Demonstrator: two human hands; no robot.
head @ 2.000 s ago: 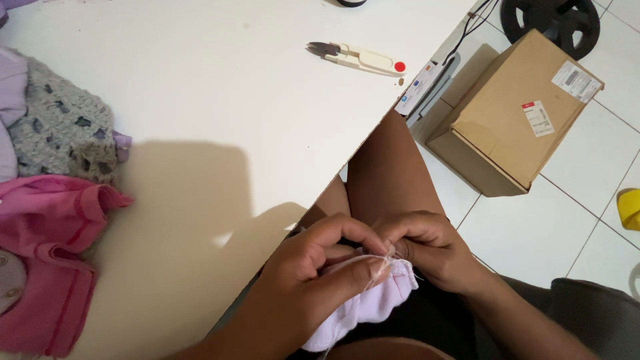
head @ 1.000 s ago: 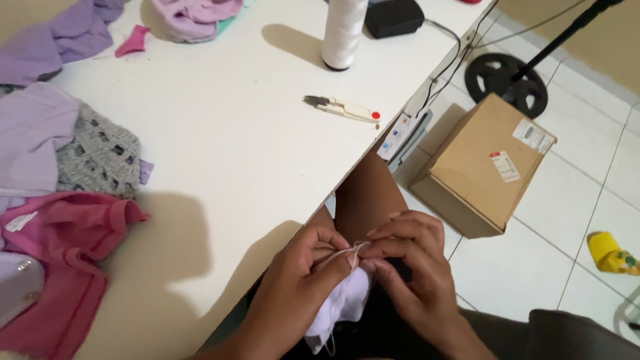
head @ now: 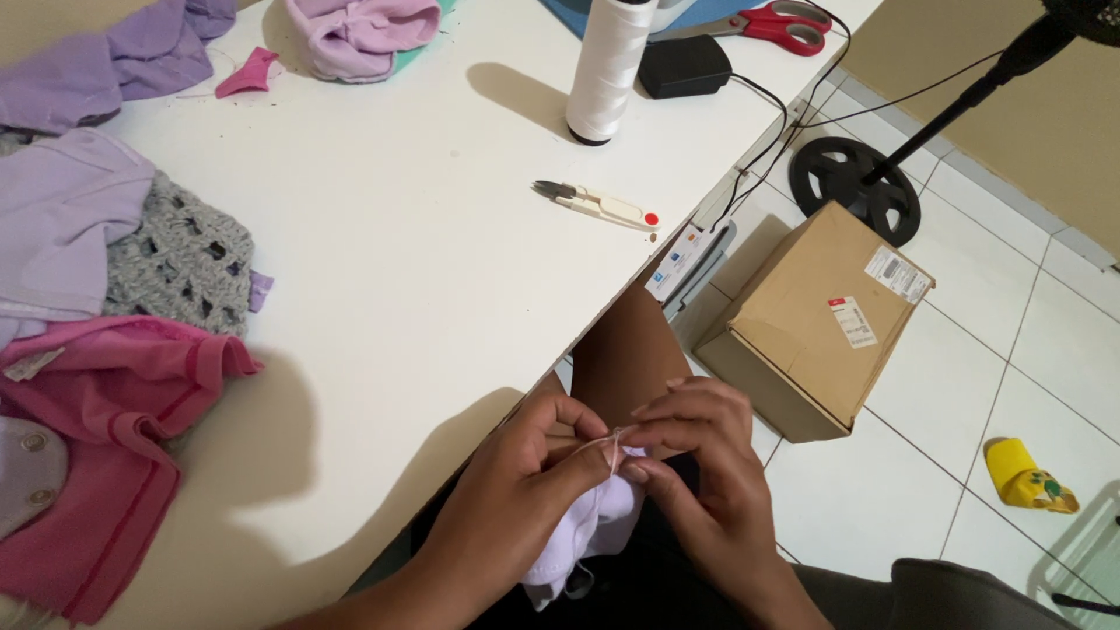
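Note:
Over my lap, beside the table edge, my left hand (head: 525, 490) pinches a small lilac cloth piece (head: 582, 534) between thumb and fingers. White thread (head: 615, 442) loops around the left thumb tip and runs to the fingertips of my right hand (head: 713, 472). The right thumb and index finger close on the thread and the cloth's upper edge; whether a needle is there cannot be told. Thread snips (head: 599, 207) with a red dot lie on the white table, farther off. A large spool of white thread (head: 604, 74) stands behind them.
Pink garments (head: 140, 402), a grey crocheted piece (head: 184, 254) and lilac cloths (head: 70, 210) lie on the table's left. Red-handled scissors (head: 787, 26) and a black power adapter (head: 685, 67) are at the back. A cardboard box (head: 822, 324) and a black stand base (head: 853, 188) stand on the tiled floor.
The view has tilted up, showing more of the table. My right hand has its fingers raised and more spread than two seconds ago. The thread loop around the left thumb shows more plainly.

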